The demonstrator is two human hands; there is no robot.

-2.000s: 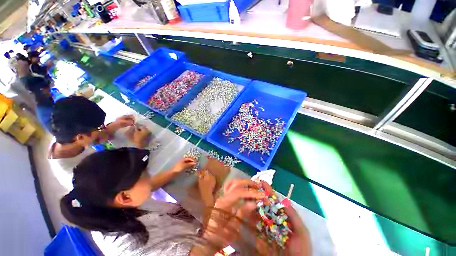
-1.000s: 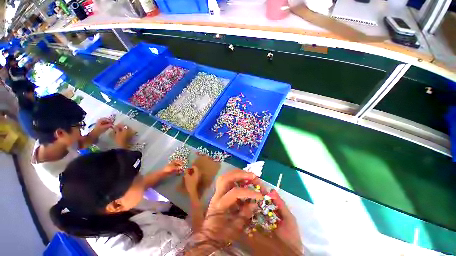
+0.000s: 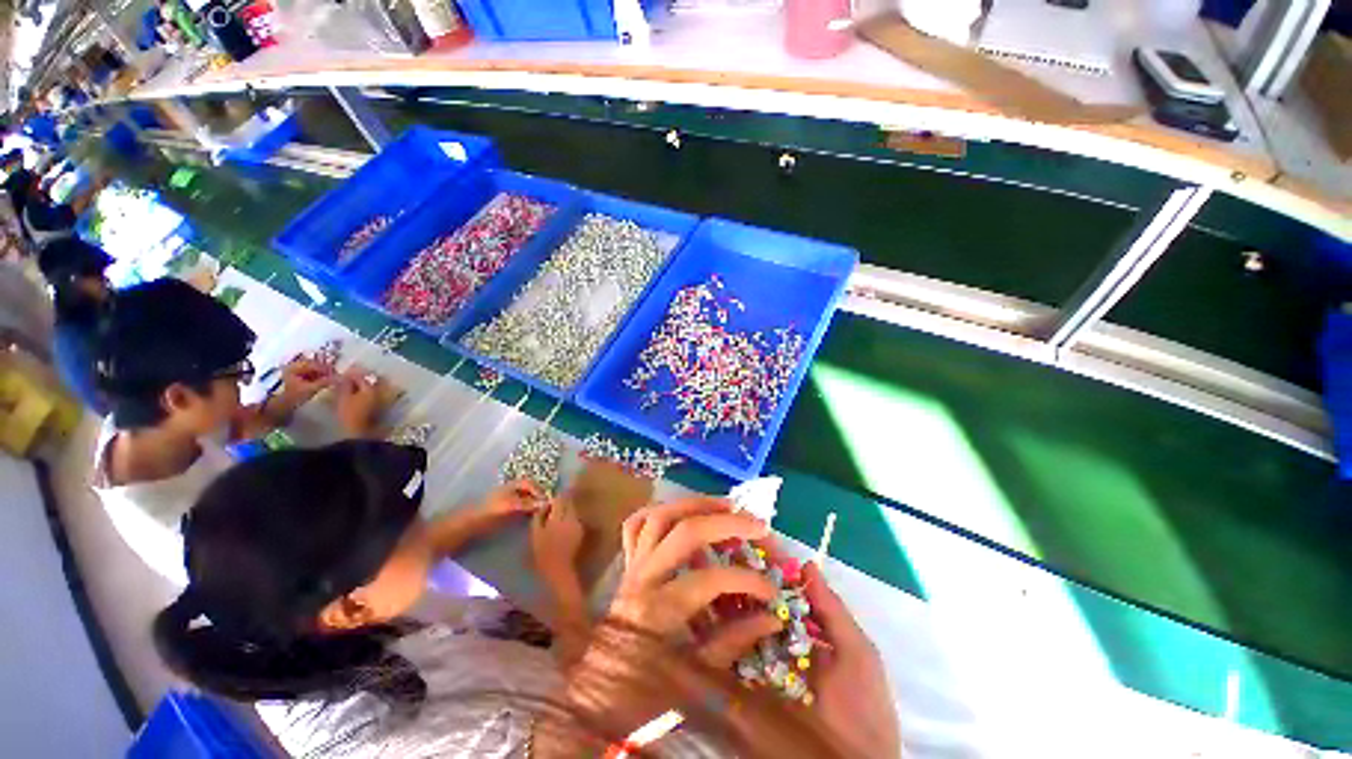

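Observation:
My left hand [image 3: 675,571] is at the lower middle, its fingers curled over a pile of mixed-colour small parts [image 3: 771,630]. My right hand [image 3: 853,675] cups the pile from the right side. The parts show white, grey, red, yellow and green bits. The two hands are close together around them, above the whitish bench strip [image 3: 949,653]. My fingers hide part of the pile, and the lower part of my right hand is cut off by the bottom edge.
Blue trays with red-white parts [image 3: 719,363], pale parts [image 3: 571,297] and pinkish parts stand beside the dark green conveyor [image 3: 949,430]. Two seated people in dark caps work at left, one behind a brown pad [image 3: 611,512]. A cluttered shelf [image 3: 741,89] runs above.
The view has shifted, so trays and people appear farther left than two seconds ago. My left hand's fingers have moved over the pile. Pieces on the conveyor sit slightly farther left.

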